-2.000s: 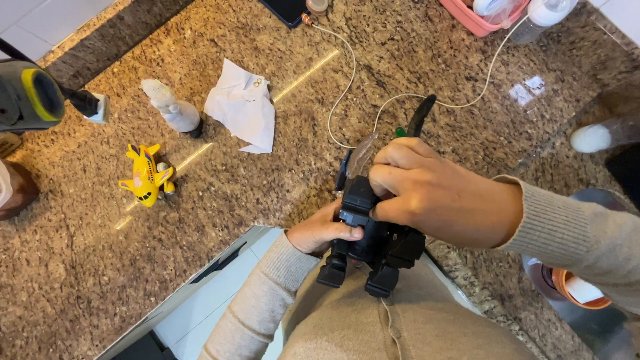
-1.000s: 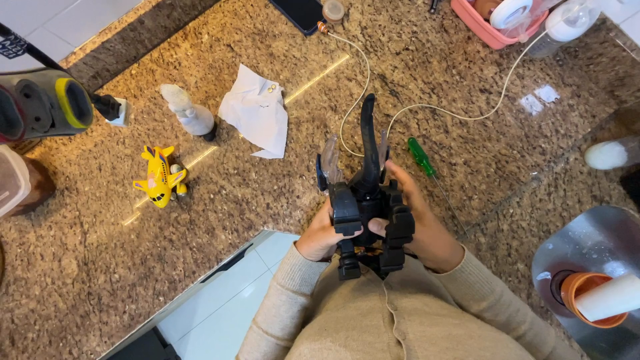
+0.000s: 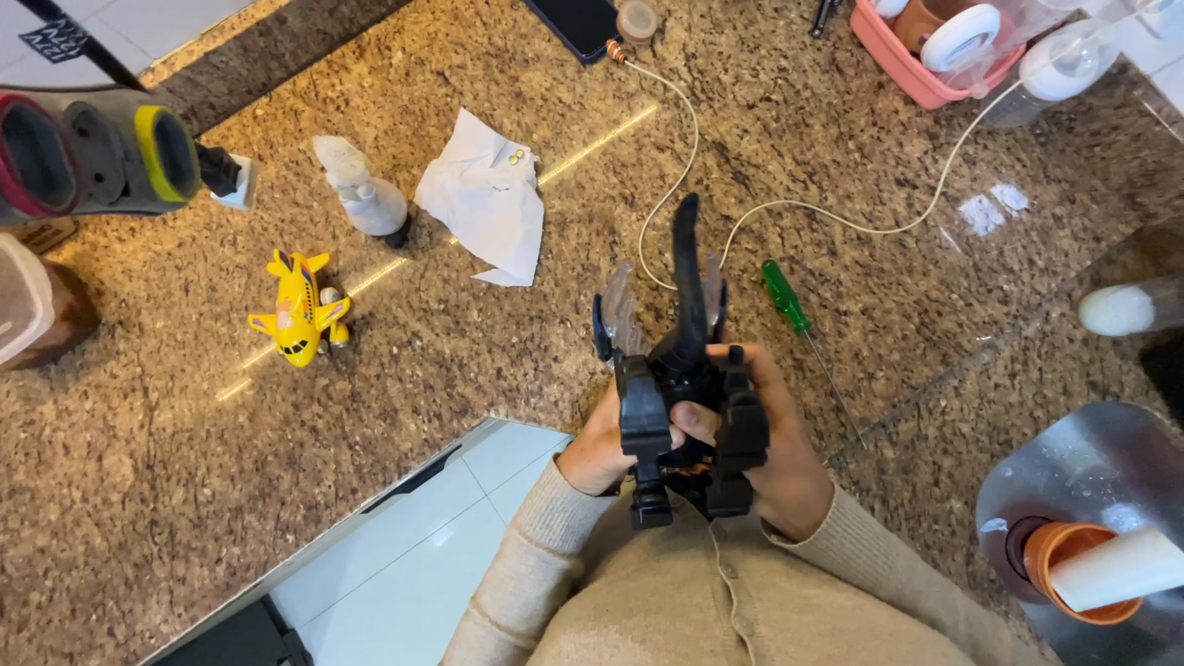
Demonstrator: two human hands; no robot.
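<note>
A black plastic toy figure (image 3: 684, 342) with a curved tail and small clear wings is held in front of my body, over the counter's edge. My left hand (image 3: 597, 449) grips its left side, the thumb toward its middle. On the other side my right hand (image 3: 786, 453) holds it, fingers partly hidden behind the toy. A screwdriver with a green handle (image 3: 783, 291) lies on the granite counter, right of the toy. Left of it rests a crumpled white paper (image 3: 490, 203) with small round gold-coloured pieces on it. A yellow toy airplane (image 3: 298, 310) stands farther left.
A white cable (image 3: 814, 208) curves over the counter from a dark phone (image 3: 578, 23). A white bottle (image 3: 375, 205) stands near the paper. Pink basket (image 3: 906, 74) with baby bottle parts at top right; metal sink (image 3: 1027, 462) with an orange cup (image 3: 1073, 546) at lower right.
My right hand has come down from above the toy to its right side. The green screwdriver, mostly hidden behind that hand at first, now lies in view on the counter.
</note>
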